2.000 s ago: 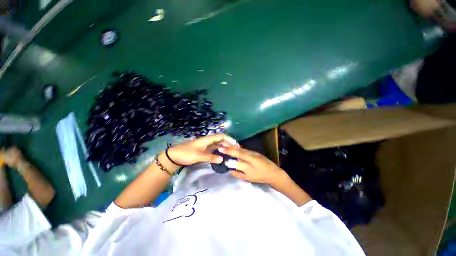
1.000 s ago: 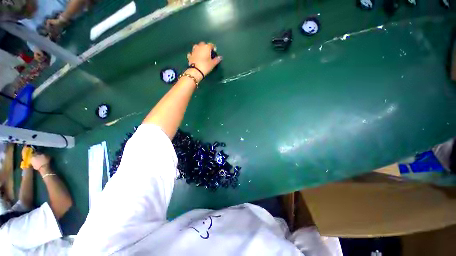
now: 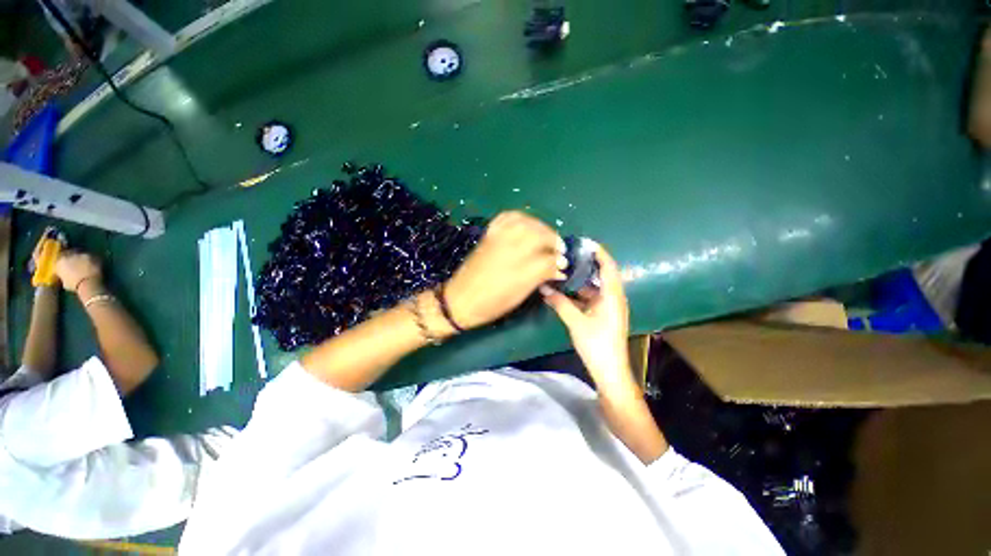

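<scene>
A round black housing [image 3: 578, 267] is held between my two hands over the near edge of the green worktop. My right hand [image 3: 604, 315] holds it from the right and below, with the fingers around its side. My left hand [image 3: 509, 267] is at its left side, fingertips against it; whether a small piece is between them is hidden. A large heap of small glossy black pieces [image 3: 353, 255] lies on the worktop to the left of my hands and partly behind my left forearm.
Round units with white faces [image 3: 442, 61] and dark blocky units [image 3: 546, 27] stand on the belt beyond. Pale strips [image 3: 218, 310] lie left of the heap. An open carton [image 3: 826, 364] holding black parts is at right. A neighbour's hands hold a yellow tool [image 3: 47, 258] near a metal bracket [image 3: 82, 201].
My left hand has come back from the belt to the near edge. My right hand, out of view a second ago, now shows with a housing. The white-faced units sit differently in view.
</scene>
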